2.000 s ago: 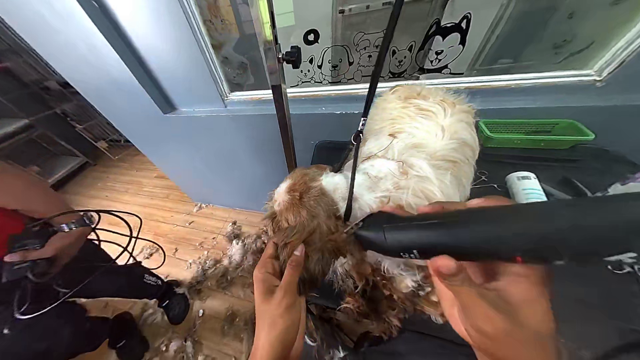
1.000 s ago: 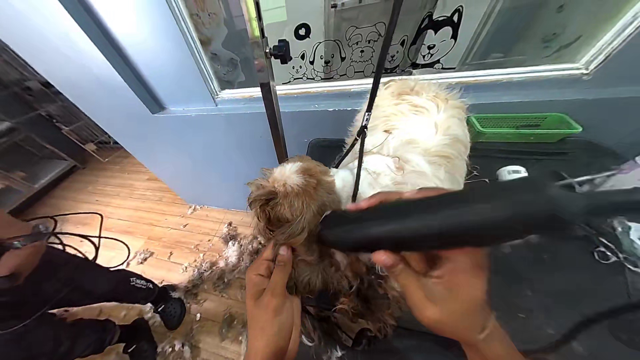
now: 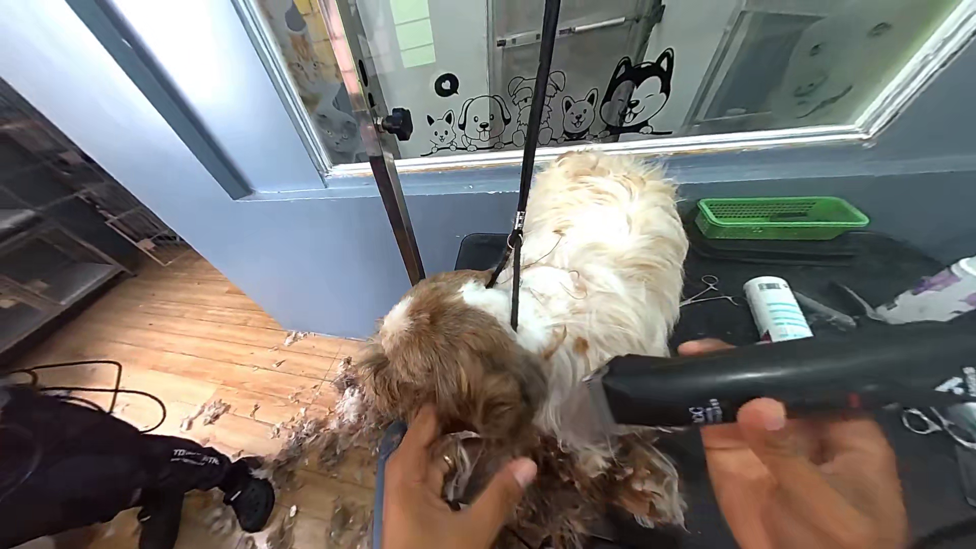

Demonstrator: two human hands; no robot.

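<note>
A long-haired dog (image 3: 610, 236), white and cream with a brown head, is on a black table, its head low at the near left. My right hand (image 3: 801, 457) holds a black electric clipper (image 3: 732, 377), whose blade end is beside the dog's neck and shoulder. Below the dog's head, my left hand (image 3: 450, 480) has thumb and fingers around hair at the muzzle; the exact contact is partly hidden. A black grooming loop (image 3: 526, 183) runs down to the dog's neck.
A metal grooming post (image 3: 393, 206) stands left of the dog. On the table (image 3: 709, 267) are a green plastic basket (image 3: 781, 217), a white bottle (image 3: 776, 309) and scissors (image 3: 709, 293). Cut hair lies on the wooden floor (image 3: 206, 328), where a person's leg and shoe (image 3: 249, 496) show at lower left.
The clipper has moved right, off the side of the dog's face, with my right hand. My left hand has shifted to below the dog's head. The other person's hand has left view.
</note>
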